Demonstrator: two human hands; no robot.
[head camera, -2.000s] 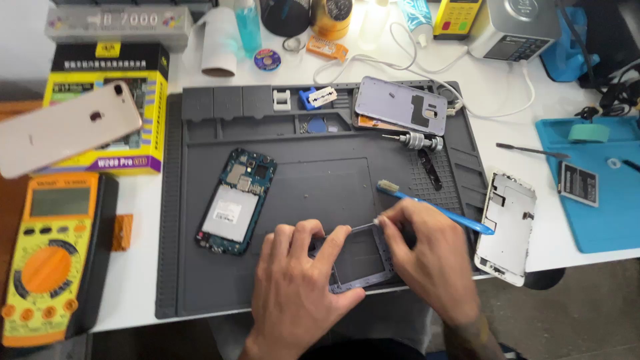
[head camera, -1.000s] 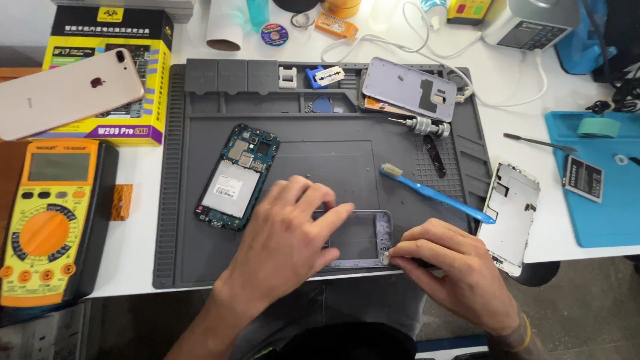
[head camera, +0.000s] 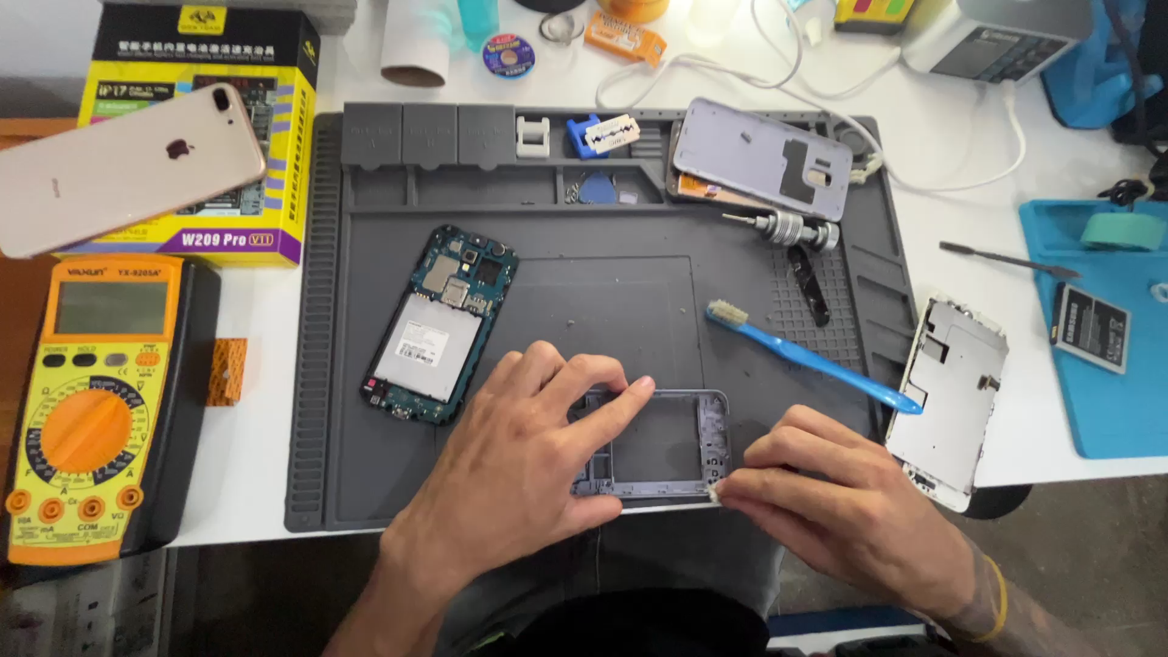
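My left hand (head camera: 538, 443) grips the left part of an empty phone mid-frame (head camera: 714, 429), thumb at its lower edge and fingers over its upper edge. The frame lies at the front edge of a dark grey repair mat (head camera: 620, 242). My right hand (head camera: 821, 493) pinches a small whitish piece (head camera: 714, 494) against the frame's lower right corner; what it is cannot be told. To the left, an opened phone with a blue circuit board (head camera: 443, 324) rests at a slant on the mat. A blue toothbrush (head camera: 803, 359) lies to the right, its handle end reaching over a white phone screen assembly (head camera: 954, 401).
A yellow multimeter (head camera: 87, 411) and a box (head camera: 297, 137) with a pink-gold phone (head camera: 137, 169) on it stand left. A lilac phone back cover (head camera: 762, 157), precision screwdriver (head camera: 789, 228) and razor blade (head camera: 611, 135) lie at the mat's back. A phone battery (head camera: 1091, 328) is at right.
My left hand's fingers have shifted over the frame. My right hand has moved from the frame's upper edge to its lower right corner. The view has shifted somewhat.
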